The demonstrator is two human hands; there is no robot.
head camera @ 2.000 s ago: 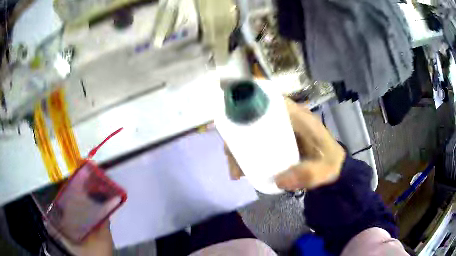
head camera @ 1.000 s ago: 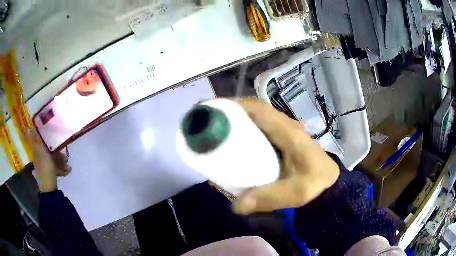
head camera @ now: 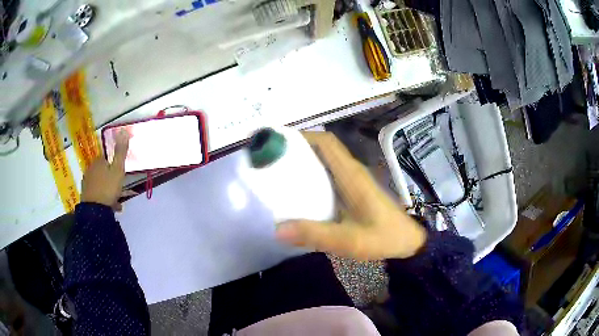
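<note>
A large white thread cone (head camera: 299, 187) with a dark green end is in my right hand (head camera: 354, 210), held over the front of the white side board. The cone is tilted, its green end toward the upper left. My fingers and thumb wrap its right side. A smartphone (head camera: 167, 142) in a red case lies screen up at the table's front edge, its red strap hanging down. My left hand (head camera: 108, 174) is at the phone's left end, one finger over the lit screen. It does not visibly grip the phone.
The white table (head camera: 289, 92) has yellow printed tape (head camera: 80, 121) at the left. A yellow and black screwdriver (head camera: 373, 49) lies near a parts box (head camera: 406, 31). A white crate (head camera: 504, 197) with grey pieces stands right. Grey cloth (head camera: 506, 49) hangs at the upper right. The side board (head camera: 177, 243) is in front.
The phone has gone from my left hand's hold to the table's edge and turned level. My left hand has shifted to its left end. The cone has moved left and is still held.
</note>
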